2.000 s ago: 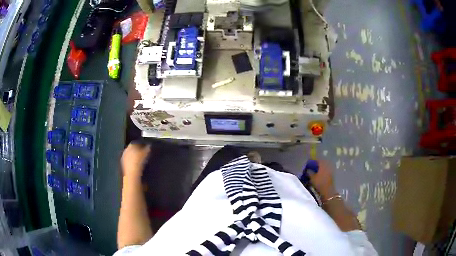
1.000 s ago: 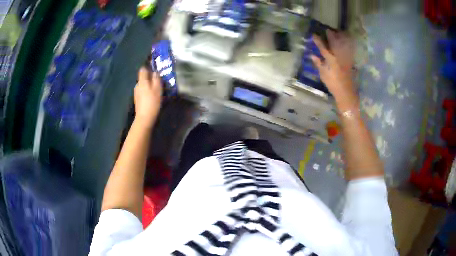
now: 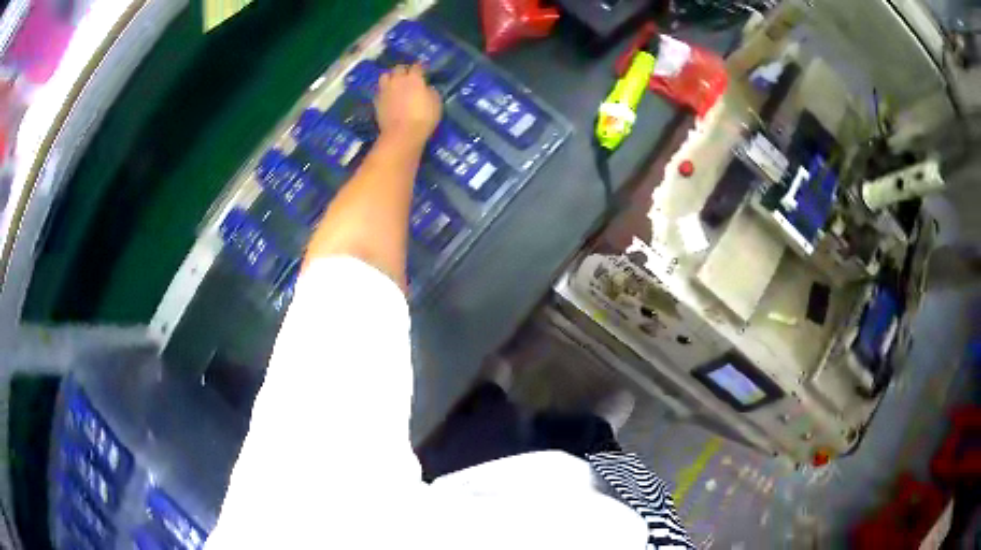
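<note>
A clear blister tray (image 3: pixel 506 191) lies tilted in view at upper left, with two rows of blue phone units (image 3: pixel 503 105). My left hand (image 3: pixel 407 105) is over its upper part, fingers curled down at a blue phone unit (image 3: pixel 368 78) in the outer row. The hand hides part of the pockets, and whether it grips the unit is unclear. My right hand is out of view. On the off-white machine (image 3: pixel 742 263) at right, the left fixture holds a blue unit (image 3: pixel 813 199) and the right fixture also holds a blue unit (image 3: pixel 877 322).
A glossy stack of filled trays (image 3: pixel 129 462) stands at lower left. A green conveyor (image 3: pixel 140 177) runs beyond the tray. A yellow-green marker or bottle (image 3: pixel 624 102) and a red bag (image 3: pixel 694 75) lie between tray and machine. The control screen (image 3: pixel 738 381) and red emergency stop (image 3: pixel 821 459) face the machine's front.
The view has turned left towards the tray. My left hand, holding a blue unit beside the machine a second ago, is now over the tray. My right hand has left the view.
</note>
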